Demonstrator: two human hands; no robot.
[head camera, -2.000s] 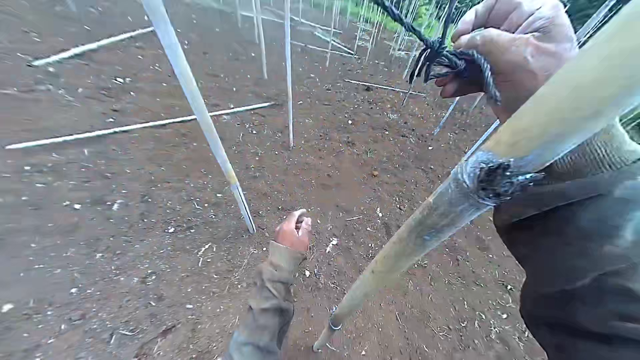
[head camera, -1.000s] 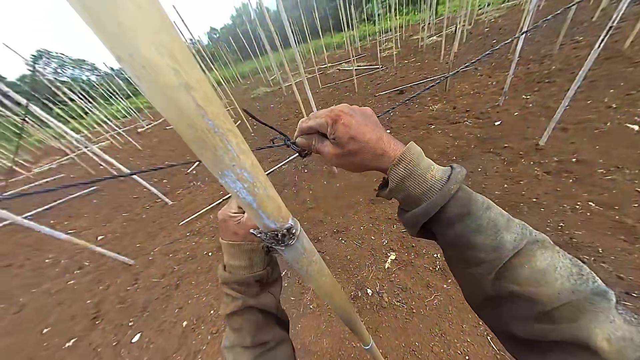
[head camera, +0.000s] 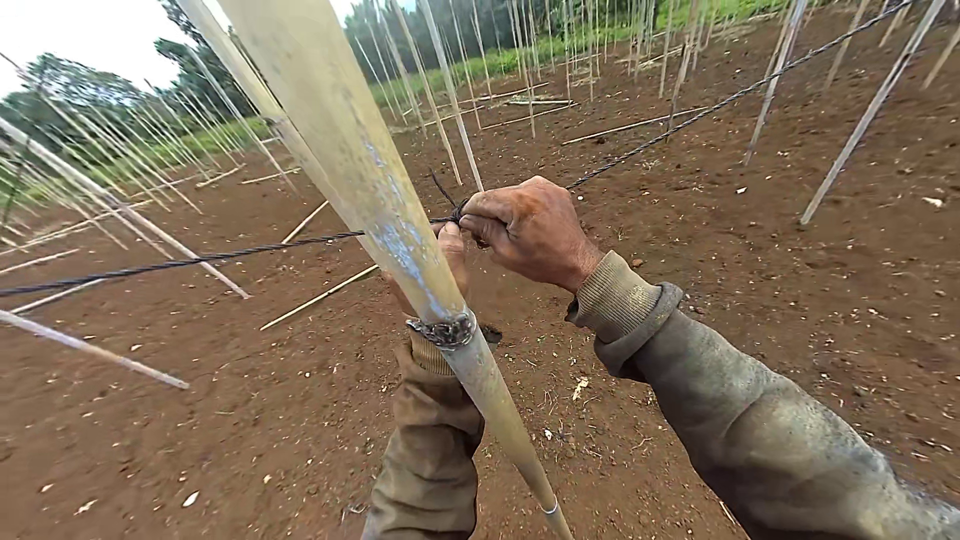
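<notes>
A thick bamboo pole (head camera: 405, 225) slants down through the middle of view, close in front of me. A dark twisted rope (head camera: 247, 253) runs from the left edge to the pole and on to the upper right. Just right of the pole is a knot (head camera: 456, 213) in the rope, with a short loose end standing up. My right hand (head camera: 529, 231) pinches the knot between thumb and fingers. My left hand (head camera: 452, 259) is partly hidden behind the pole, its thumb against the underside of the knot; its other fingers cannot be seen well.
Thin stakes (head camera: 874, 112) stand in rows across the brown soil (head camera: 750, 322). Another bamboo pole (head camera: 259, 86) leans just behind the thick one. A pale stick (head camera: 94, 349) juts in at the left, and loose sticks (head camera: 319, 297) lie on the ground. Trees and grass border the field.
Two seconds ago my left hand was low and away from the rope; it is now at the knot with my right hand. The view has swung considerably.
</notes>
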